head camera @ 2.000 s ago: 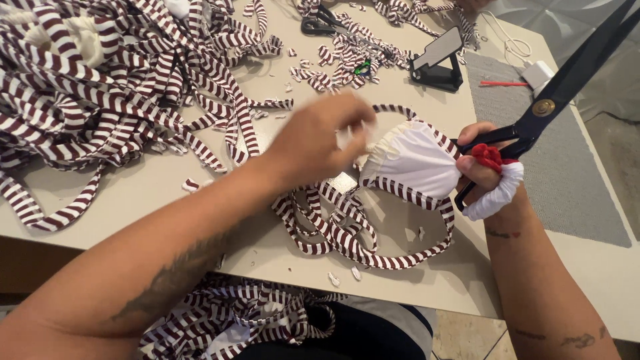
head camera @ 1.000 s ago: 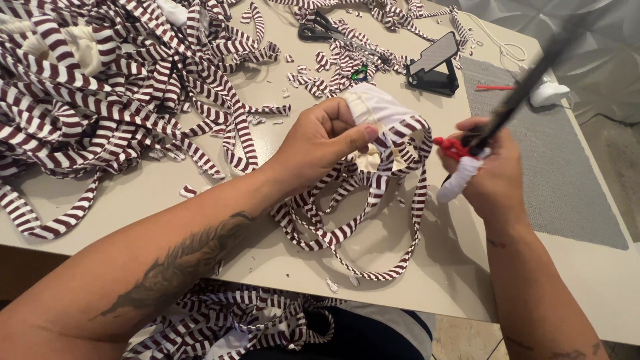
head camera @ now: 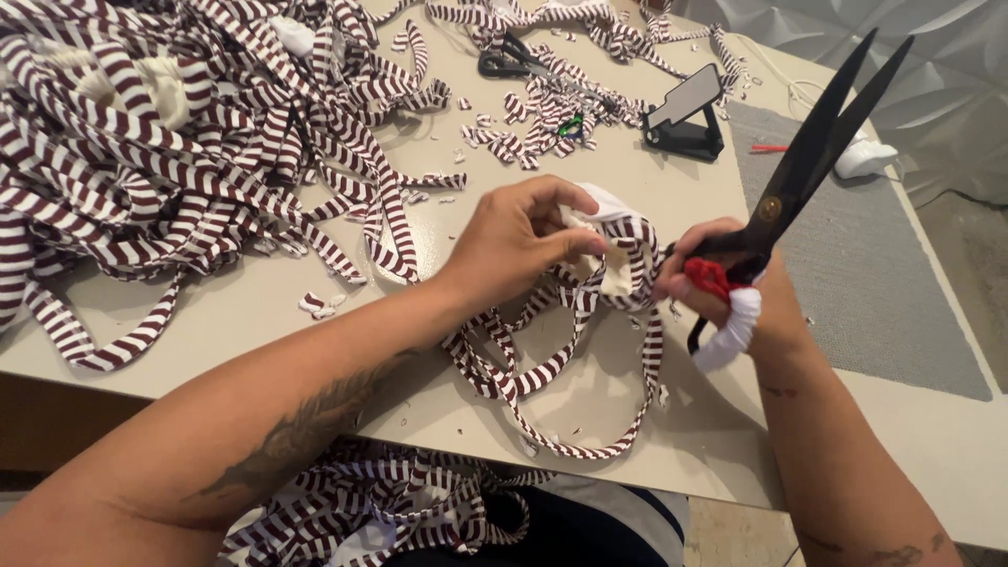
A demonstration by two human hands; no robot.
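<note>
My left hand (head camera: pixel 535 236) pinches the cream edge of a white fabric piece (head camera: pixel 614 206) between thumb and fingers. Joined to this piece are maroon-and-white striped fabric straps (head camera: pixel 583 449), which loop down over the table toward its front edge. My right hand (head camera: pixel 724 268) holds large black scissors (head camera: pixel 795 165), their blades slightly apart and pointing up and away to the right. Red and white fabric wraps the scissor handle. The right fingertips touch the right side of the striped fabric; their exact hold on it is partly hidden.
A big heap of striped straps (head camera: pixel 236 150) covers the table's left. Behind my hands are small striped scraps (head camera: pixel 535 126), smaller black-handled scissors (head camera: pixel 504 63) and a black folding stand (head camera: pixel 685 118). A grey mat (head camera: pixel 858 260) lies right. More straps (head camera: pixel 378 504) rest on my lap.
The fabric piece has turned and bunched between my hands. My right hand has come back to touch the fabric, after being apart from it one second ago.
</note>
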